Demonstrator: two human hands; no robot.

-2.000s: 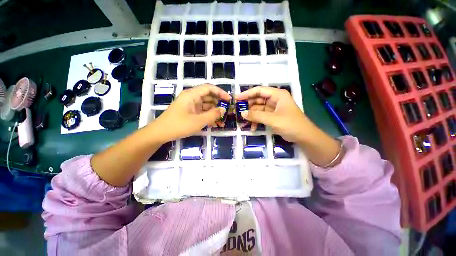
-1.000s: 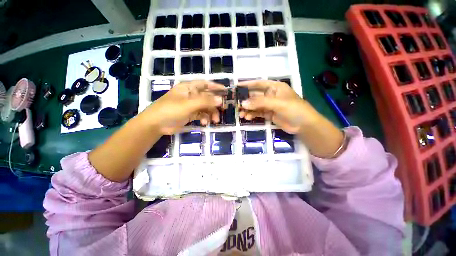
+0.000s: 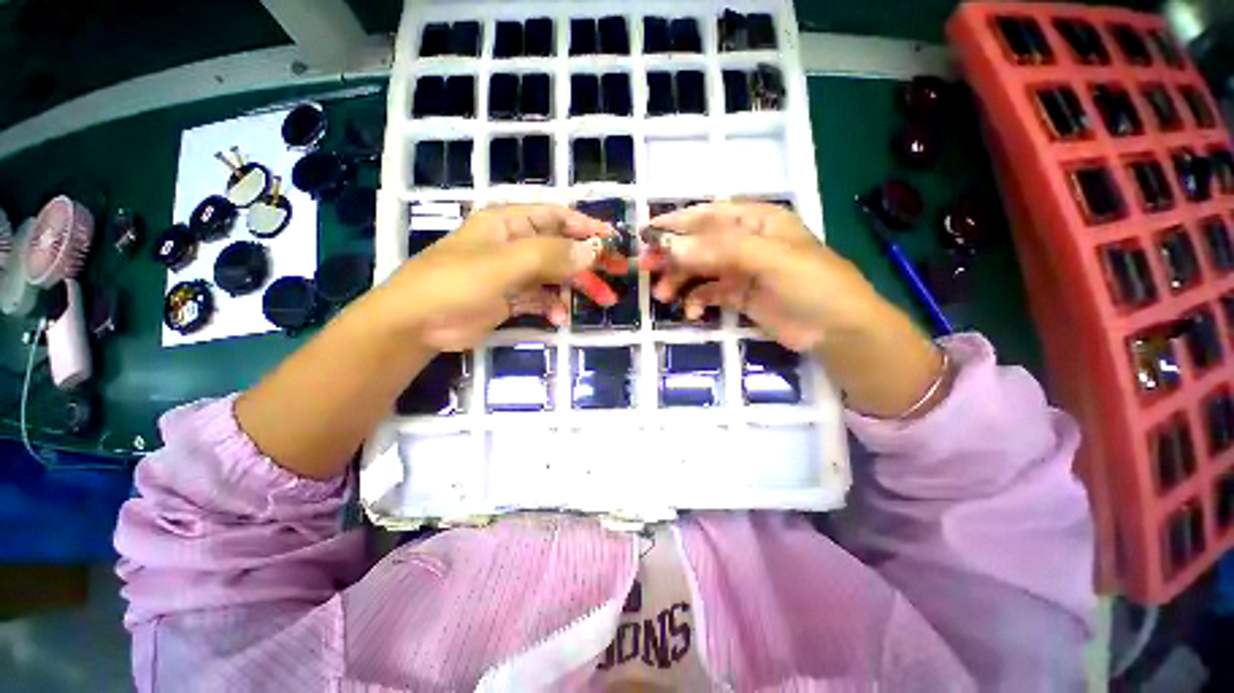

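My left hand [image 3: 521,271] and my right hand [image 3: 744,271] are bare and close together above the middle of the white compartment tray [image 3: 609,467]. Each pinches a small dark unit between thumb and fingers; the left unit [image 3: 612,249] and the right unit [image 3: 655,249] are mostly hidden by the fingertips. Reddish light shows on the fingers around them. Most tray cells behind and in front of my hands hold dark glossy rectangular units, many in pairs. My hands hide part of the middle rows.
A tilted red compartment tray [image 3: 1069,318] with dark units stands at the right. A blue pen [image 3: 920,284] and dark red round pieces [image 3: 918,144] lie between the trays. At the left are round black parts [image 3: 241,267] on white paper [image 3: 203,163] and a pink-white handheld fan [image 3: 62,244].
The held units showed blue-white faces two seconds ago, then dark sides; now they are mostly covered by my fingers. The white tray appears slightly higher in view. Both hands stay over its middle.
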